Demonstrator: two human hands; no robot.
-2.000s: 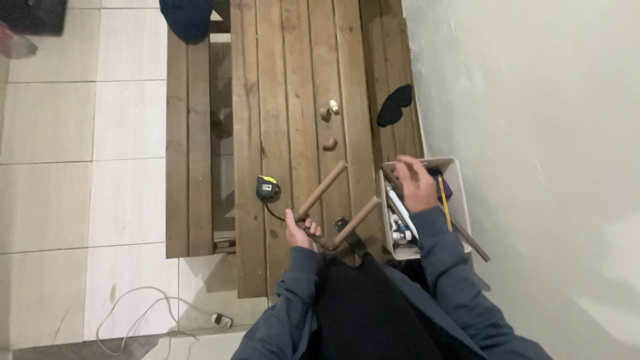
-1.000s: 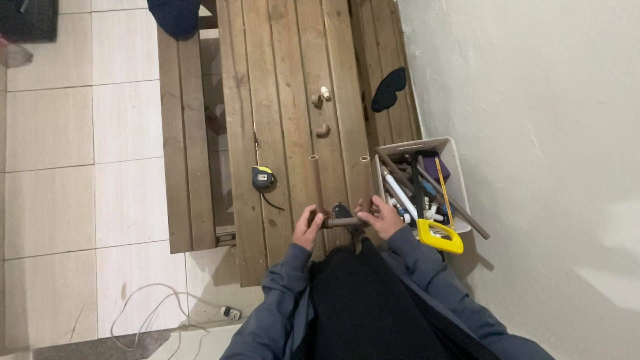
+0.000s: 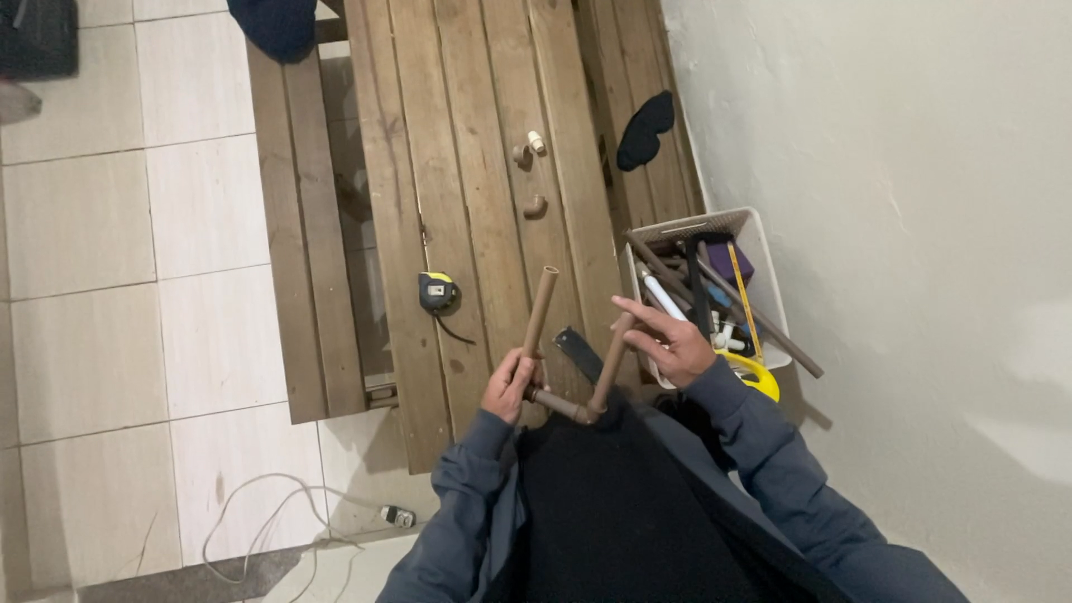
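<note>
A U-shaped assembly of brown plastic pipes (image 3: pixel 559 405) with elbow fittings at its corners lies over the near part of the wooden table. My left hand (image 3: pixel 507 387) is closed around its left upright by the corner. At the top of the right upright is my right hand (image 3: pixel 672 342), its fingers around or against the pipe end; how firmly they hold is unclear. A tape measure (image 3: pixel 437 292) sits left of the assembly with a short black strap beside it. Farther up the table are a brown elbow fitting (image 3: pixel 534 206), another brown fitting (image 3: pixel 521 155) and a whitish fitting (image 3: pixel 537 141).
A white plastic basket (image 3: pixel 775 276) at the right holds pipes, white fittings, a pencil-like yellow stick and a yellow-handled tool (image 3: pixel 758 378). A black eye mask (image 3: pixel 646 131) rests on the far bench by the wall. A dark flat object (image 3: pixel 578 352) lies behind the pipes. A cable (image 3: pixel 276 479) is on the floor.
My right hand has gone from the lower right corner of the pipe assembly to the top of its right upright. The assembly is tilted to the right compared with one second ago.
</note>
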